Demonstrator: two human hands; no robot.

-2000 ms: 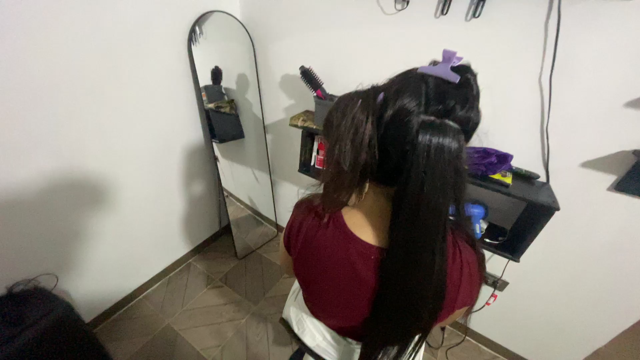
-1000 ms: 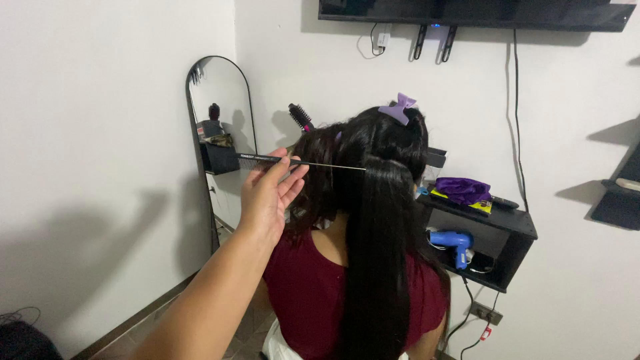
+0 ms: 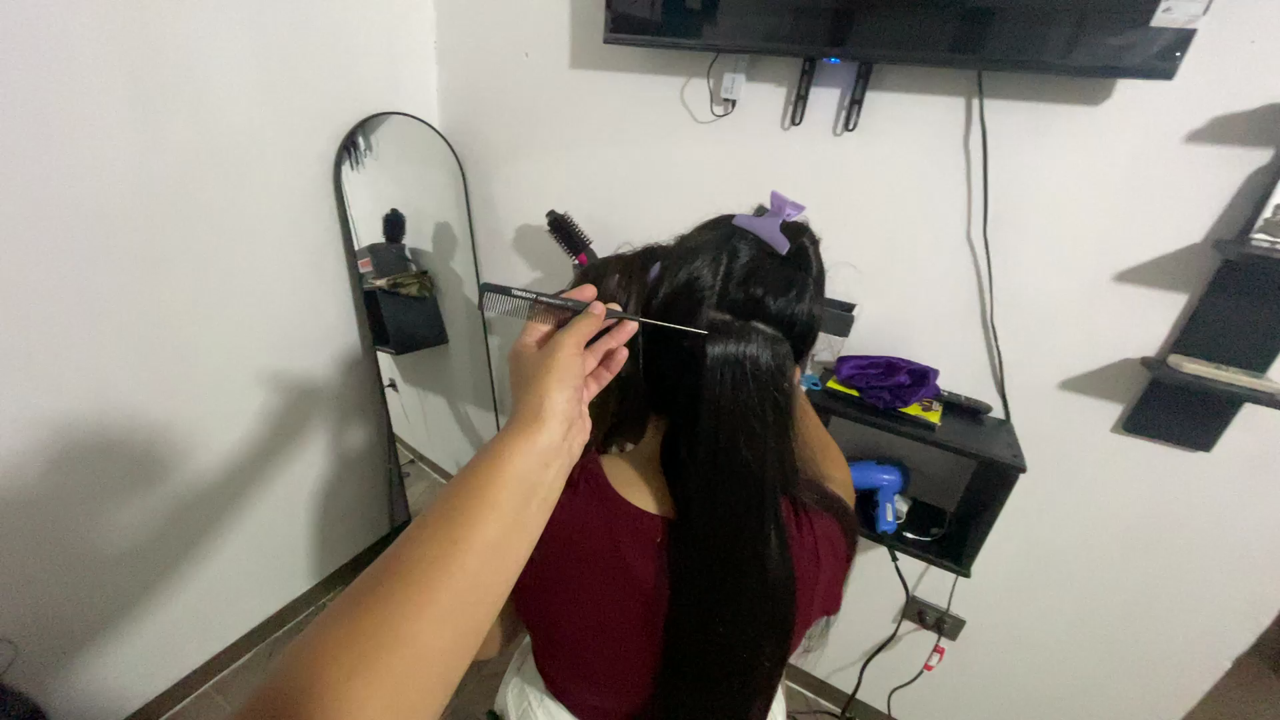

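Note:
My left hand [image 3: 572, 365] holds a black rat-tail comb [image 3: 530, 303] between thumb and fingers, its teeth to the left. The comb's thin metal tail points right and ends at the back of a seated person's head, near a parting above a long straight section of dark hair [image 3: 735, 480]. A purple claw clip [image 3: 770, 222] holds hair up on the crown. The person faces away and wears a dark red top [image 3: 605, 570]. My right hand is out of view.
An arched mirror [image 3: 415, 260] leans at the left. A round brush [image 3: 570, 238] stands behind the head. On the right, a black wall shelf [image 3: 925, 440] bears a purple cloth [image 3: 887, 381] and a blue hair dryer [image 3: 880, 490]. A television [image 3: 900, 35] hangs above.
My left hand came into view with the comb between two seconds and one second ago. It remains by the hair. The view has shifted upward, bringing in the television.

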